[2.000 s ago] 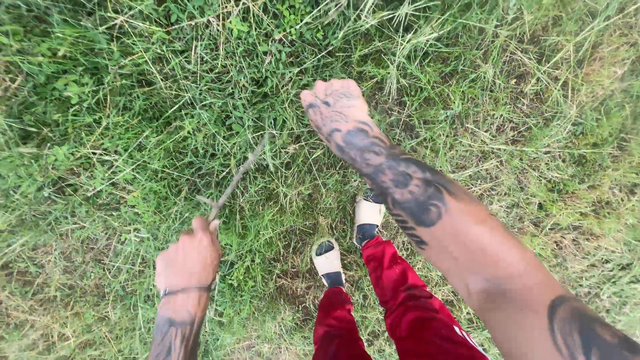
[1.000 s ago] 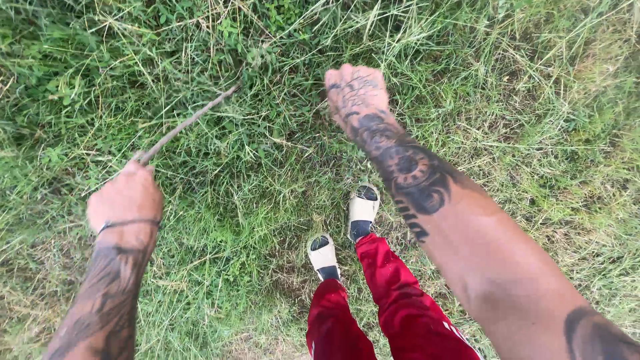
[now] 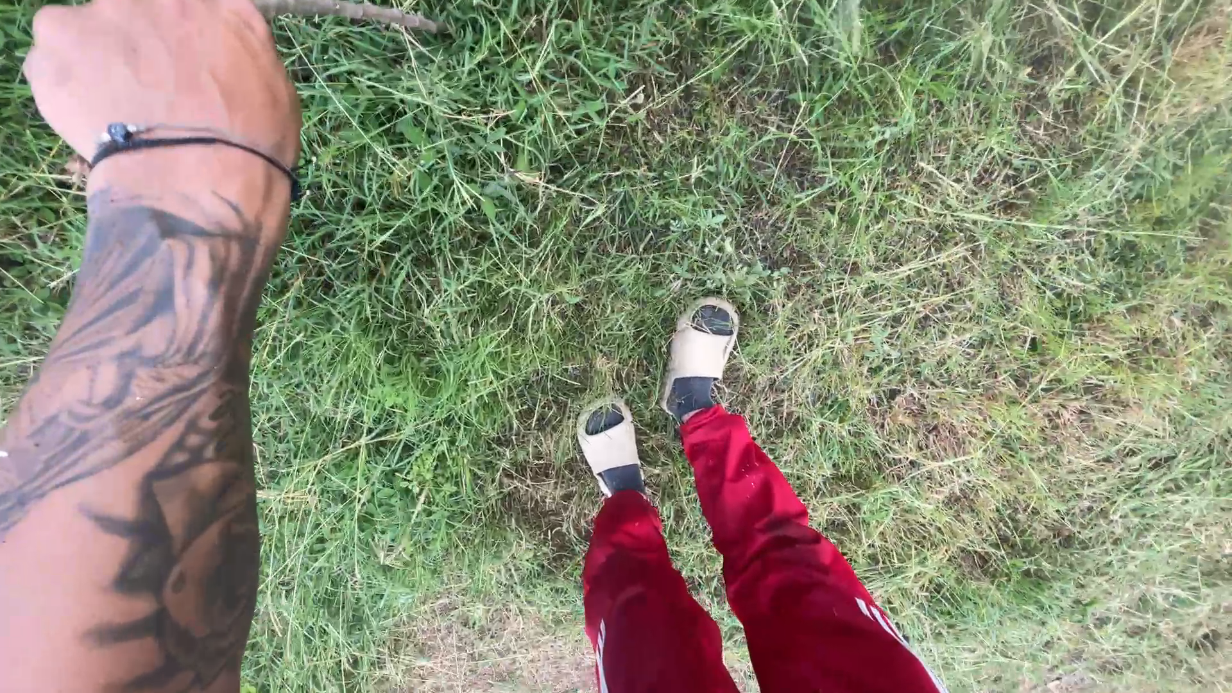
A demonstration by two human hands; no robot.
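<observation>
My left hand (image 3: 168,82) is at the top left, large in the view, back of the hand up and fingers closed around a thin wooden stick (image 3: 361,12). The stick pokes out to the right of the fist along the top edge; its other end is hidden. A dark cord bracelet (image 3: 207,141) circles the wrist, and the forearm below it is tattooed. My right hand is out of the frame.
Green and dry grass (image 3: 462,241) covers the ground. My feet, in beige slides (image 3: 701,351) over dark socks, stand on it near the middle, below red trousers (image 3: 780,539). A barer, straw-coloured patch (image 3: 491,640) lies near the bottom edge.
The left hand has come up to the top left and looks much larger, still holding the stick. The right hand and its tattooed forearm have left the view.
</observation>
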